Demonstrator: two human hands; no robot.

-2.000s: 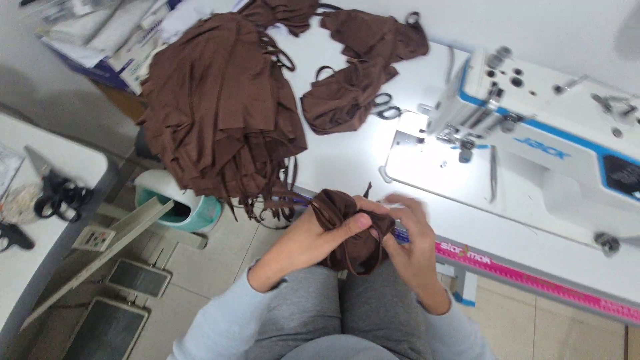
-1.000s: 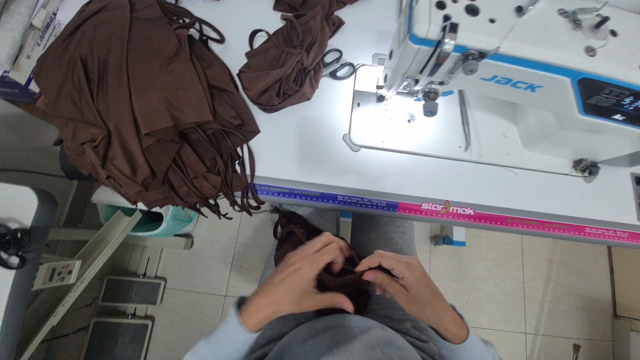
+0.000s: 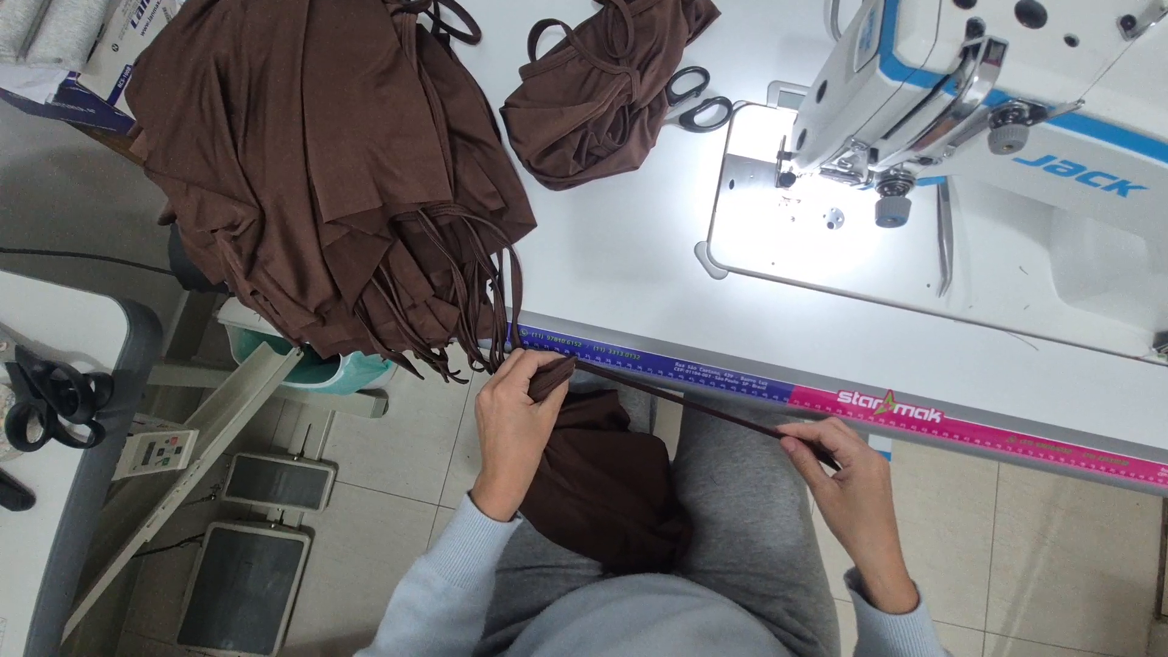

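My left hand point(image 3: 520, 433) grips a bunched part of a brown fabric garment point(image 3: 607, 484), whose body hangs over my lap. A thin brown strap point(image 3: 680, 399) runs taut from that hand to my right hand point(image 3: 844, 484), which pinches it near its end. Both hands are just in front of the table edge. A large pile of brown fabric pieces with dangling straps point(image 3: 319, 173) lies at the left of the table. Beside it is a smaller heap of brown garments point(image 3: 593, 100), next to scissors with black handles point(image 3: 701, 99).
A white and blue Jack sewing machine point(image 3: 985, 119) stands at the right with its lamp lit. A printed ruler tape point(image 3: 730, 379) lines the table's front edge. On a side table point(image 3: 73, 310) lie black-handled scissors point(image 3: 55, 401). Foot pedals point(image 3: 245, 584) and a teal bin point(image 3: 356, 370) are below.
My hands were close together on the bunched garment over my lap. Now they are wide apart, with a strap stretched between them.
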